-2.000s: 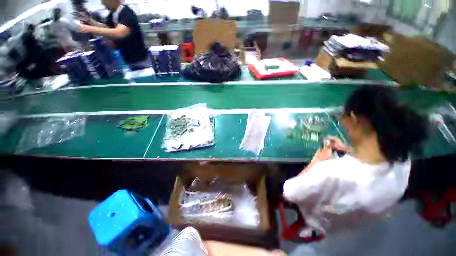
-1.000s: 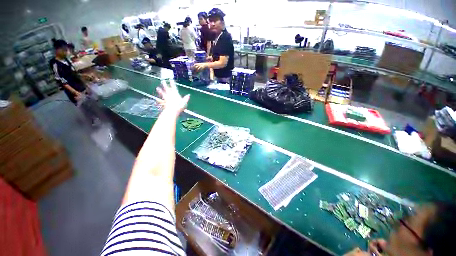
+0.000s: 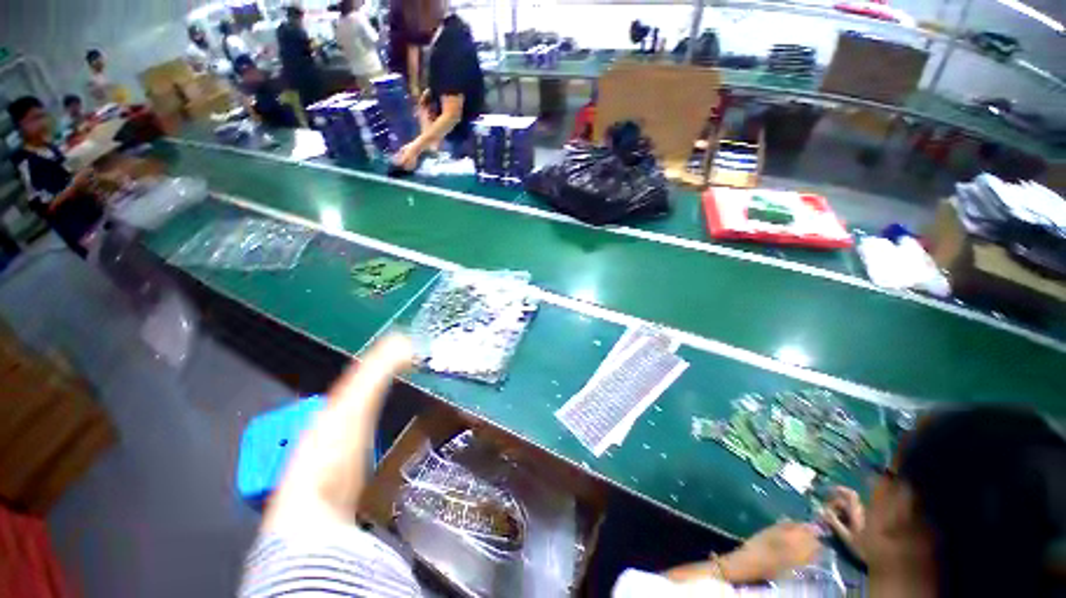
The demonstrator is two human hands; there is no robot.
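Note:
My left hand (image 3: 394, 354), at the end of a bare forearm with a striped sleeve, is at the bench's front edge, by the left corner of a clear plastic bag (image 3: 497, 364) bearing many small boards (image 3: 458, 306). The hand is small and blurred; its fingers and any hold cannot be made out. A small pile of green boards (image 3: 381, 275) lies beyond it to the left. Overlapping sheets with rows of small marks (image 3: 622, 391) lie right of the bag. My right hand is not in view.
A neighbouring person's hands (image 3: 807, 535) are at the lower right beside a larger board heap (image 3: 795, 430). An open carton (image 3: 581, 514) with clear plastic and a blue stool (image 3: 271, 449) stand below the bench. Crumpled clear plastic (image 3: 243, 243) lies at left.
My left hand was raised with fingers spread over the conveyor a second ago; it has come down and back to the bench's front edge. The camera view has shifted.

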